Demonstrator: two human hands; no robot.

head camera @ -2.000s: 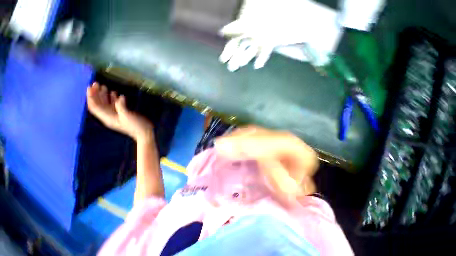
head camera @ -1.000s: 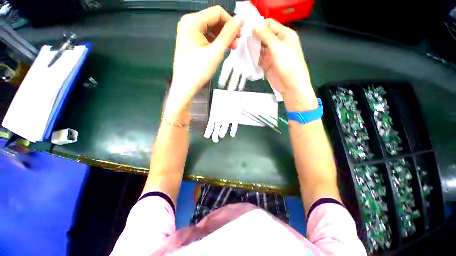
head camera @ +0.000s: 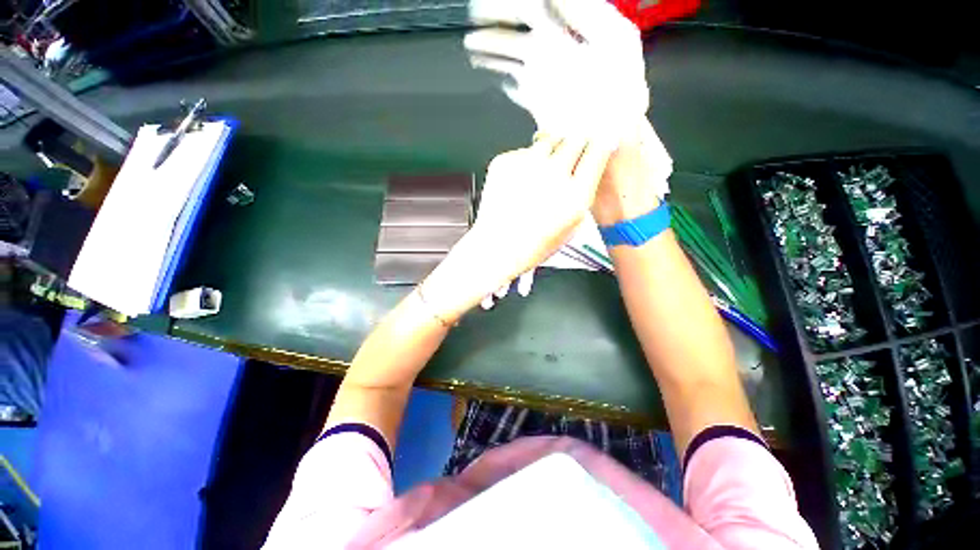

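My right hand (head camera: 586, 81) wears a white work glove, at the top centre. Its fingers are spread, point up and left, and hold nothing. My left hand (head camera: 537, 193) is bare, with its fingers on the glove's cuff at my right wrist. The fingertips of another white glove (head camera: 510, 290) show on the bench below my left hand; the rest is hidden behind my hands. A white sheet with thin strips (head camera: 580, 256) on it shows partly between my arms. The brown-grey sectioned block (head camera: 427, 229) lies left of my left hand.
A black compartment tray (head camera: 887, 346) with heaped small circuit boards is at the right. Green strips (head camera: 715, 258) and a blue handle (head camera: 744, 323) lie beside my right forearm. A clipboard (head camera: 150, 220) and small white holder (head camera: 196, 303) are at left, a red bin (head camera: 656, 11) beyond.
The white glove, held up between both bare hands earlier, is now on my right hand. My left hand has moved down to its cuff. The view has shifted slightly, showing more of the block.
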